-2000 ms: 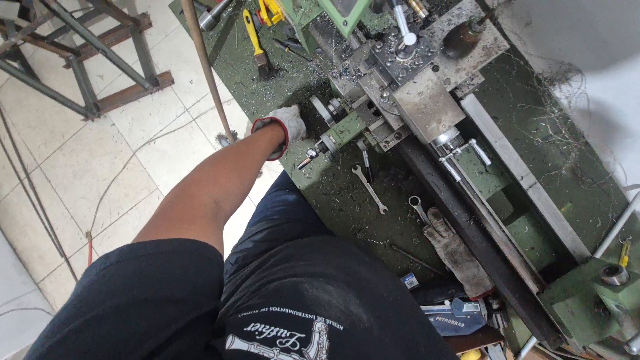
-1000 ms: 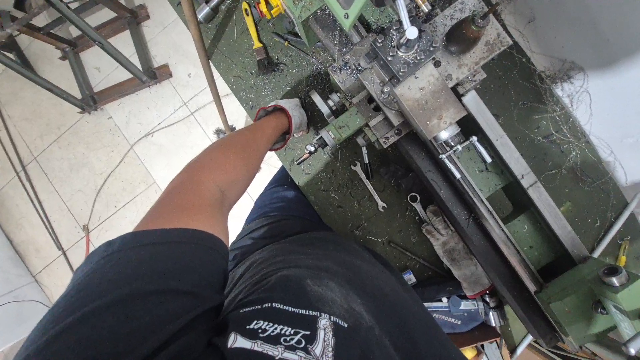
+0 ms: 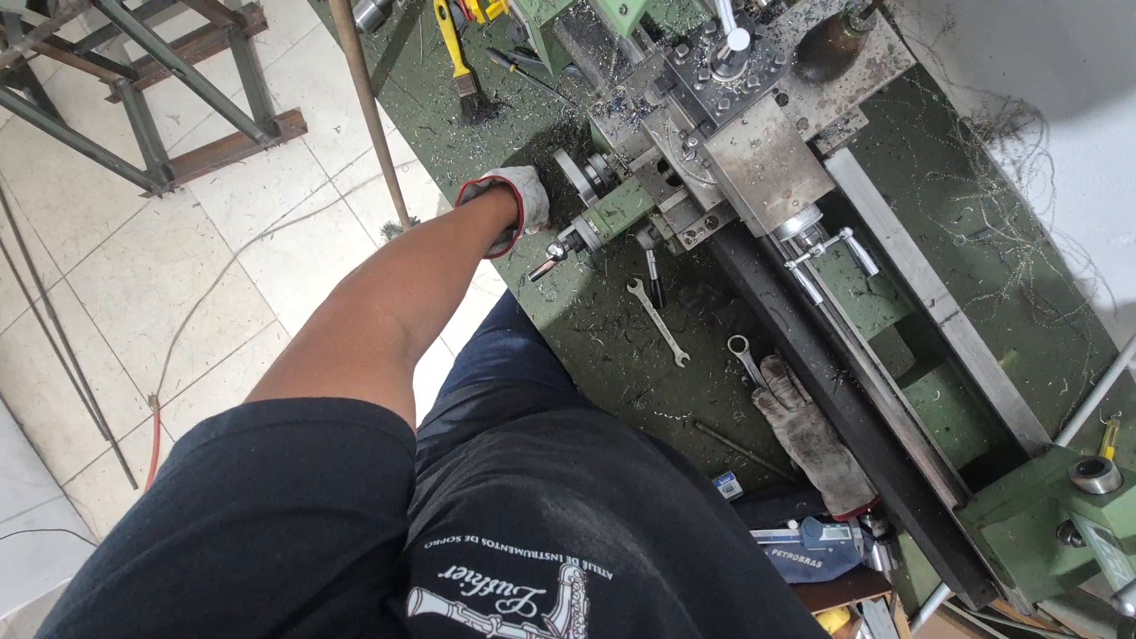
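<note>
My left hand (image 3: 531,199), in a pale work glove with a red-edged cuff, is beside the metal handwheel (image 3: 579,177) on the carriage of a green metal lathe (image 3: 621,209). Its fingers are bent away from view, so whether they grip anything cannot be seen. Just below and to the right of the hand is a crank handle (image 3: 548,257). An open-end wrench (image 3: 658,323) and a ring spanner (image 3: 744,357) lie on the green, chip-strewn surface. Beside the spanner rests a second, soiled glove (image 3: 803,435). My right hand is out of view.
A yellow-handled brush (image 3: 458,62) and a thin yellow-black tool (image 3: 524,73) lie near the top. A wooden stick (image 3: 368,106) leans along the bench edge. Metal swarf (image 3: 1003,204) tangles at the right. Calipers (image 3: 808,534) lie low right; a steel frame (image 3: 177,89) stands upper left.
</note>
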